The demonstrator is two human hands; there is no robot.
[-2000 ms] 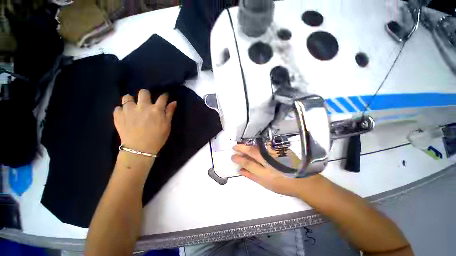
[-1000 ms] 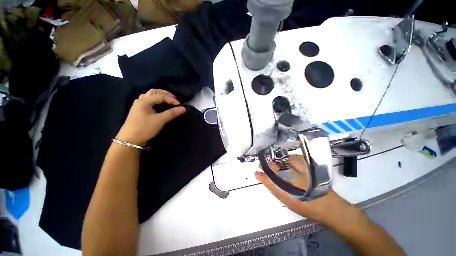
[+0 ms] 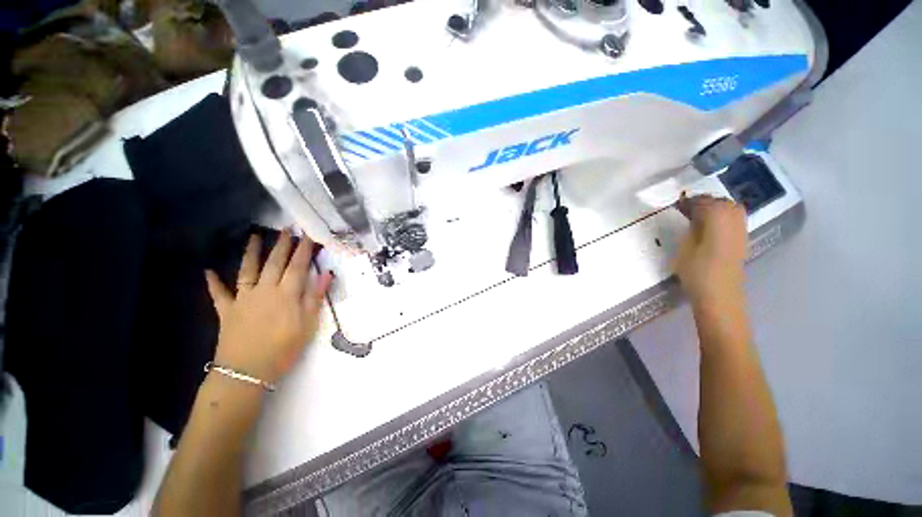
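A black fabric piece (image 3: 187, 303) lies left of the needle on the white machine table, with its right part near the presser foot (image 3: 385, 271). My left hand (image 3: 268, 303) lies flat on its right edge, palm down, fingers spread. A large black panel (image 3: 76, 343) lies further left. The white JACK sewing machine (image 3: 505, 106) stands over the table. My right hand (image 3: 713, 242) is at the table's right end, fingers bent down beside the control panel; whether it holds something is hidden.
A screwdriver (image 3: 563, 240) and a dark grey flat tool (image 3: 523, 242) lie under the machine arm. Brown fabric bundles (image 3: 66, 76) lie upper left. A control panel (image 3: 753, 182) is at the right end. A measuring tape (image 3: 485, 387) edges the table.
The view has swung right. My right hand has moved from beside the needle to the table's right end. My left hand, earlier pinching the fabric edge, now lies flat nearer the needle.
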